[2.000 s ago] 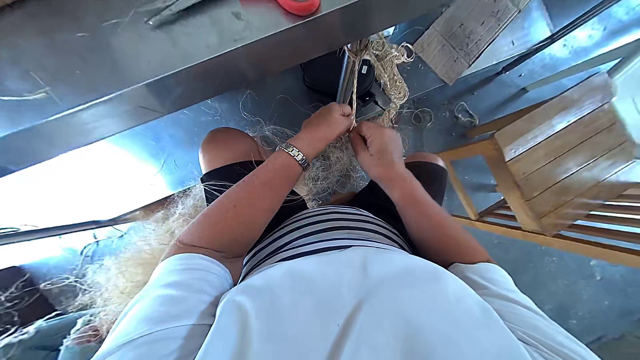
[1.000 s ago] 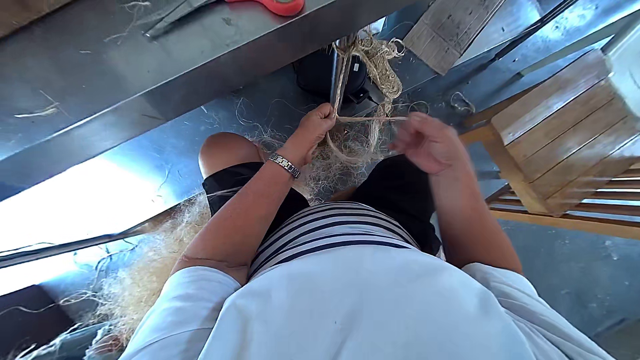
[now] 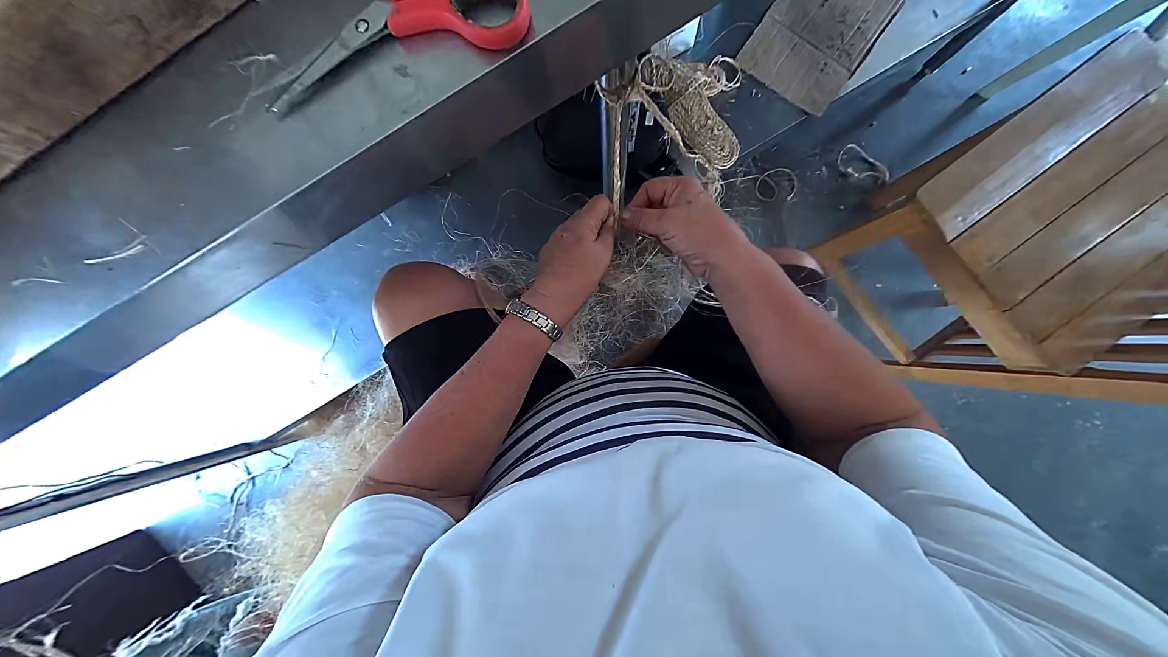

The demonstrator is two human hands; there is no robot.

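A braided natural-fibre cord (image 3: 617,151) hangs from a tie around a metal table leg (image 3: 609,137). Its lower end is pinched in my left hand (image 3: 577,251), which wears a metal watch band. My right hand (image 3: 684,224) meets it from the right, fingertips closed at the same spot on the cord; the strands between the fingers are hidden. A looped bundle of cord (image 3: 703,119) hangs beside the leg, right of the braid. Loose pale fibres (image 3: 639,301) lie in a tangle below both hands, between my knees.
Red-handled scissors (image 3: 456,18) lie on the metal tabletop (image 3: 301,173) at upper left. A slatted wooden chair (image 3: 1049,210) stands at the right, a wooden board (image 3: 817,50) beyond it. A large heap of pale fibre (image 3: 315,511) is at lower left.
My right hand, out to the right with a strand stretched from it a second ago, is back beside my left hand at the cord.
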